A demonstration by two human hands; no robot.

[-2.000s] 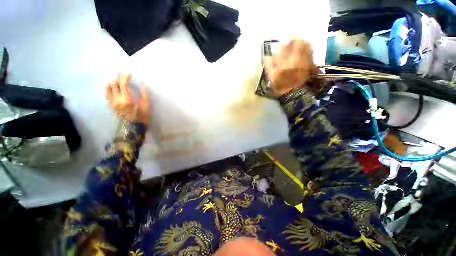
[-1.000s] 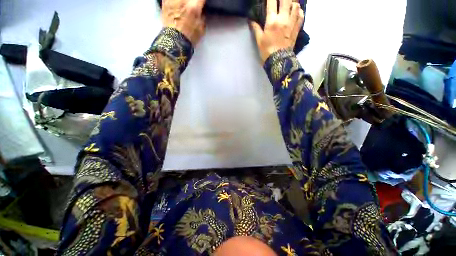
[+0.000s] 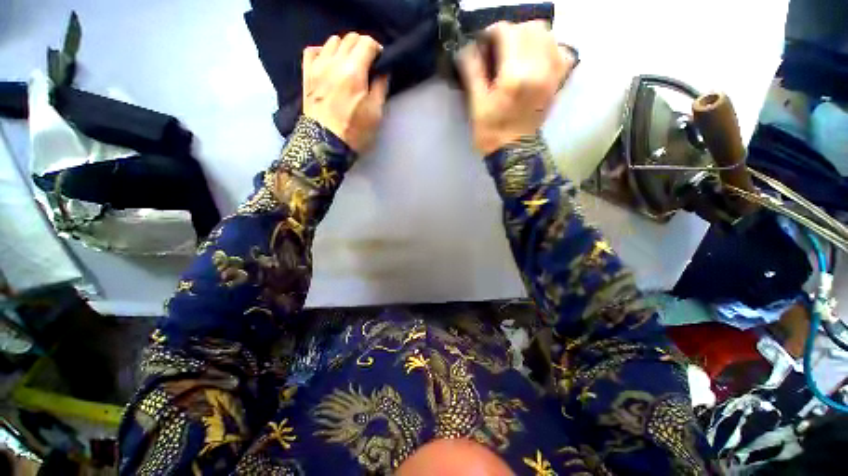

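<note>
A bundle of black cut pieces (image 3: pixel 279 48) lies at the top middle of the white table, fanned out to the left. A narrow grey-green tie strip (image 3: pixel 449 26) goes around its middle. My left hand (image 3: pixel 344 88) grips the bundle's near edge left of the tie. My right hand (image 3: pixel 516 82) is on the bundle's right part beside the tie, fingers curled and slightly blurred; what its fingertips hold is hidden.
A steam iron (image 3: pixel 665 149) with a brown handle stands on the right, hoses trailing right. Black and silvery folded pieces (image 3: pixel 139 181) lie at the left. A blue tube (image 3: pixel 818 325) hangs at the far right. A yellow bar (image 3: pixel 70 405) is below left.
Both hands first reached the bundle, my right hand leaving the iron. Since then they have come nearer to me with the bundle, and the fingers have curled.
</note>
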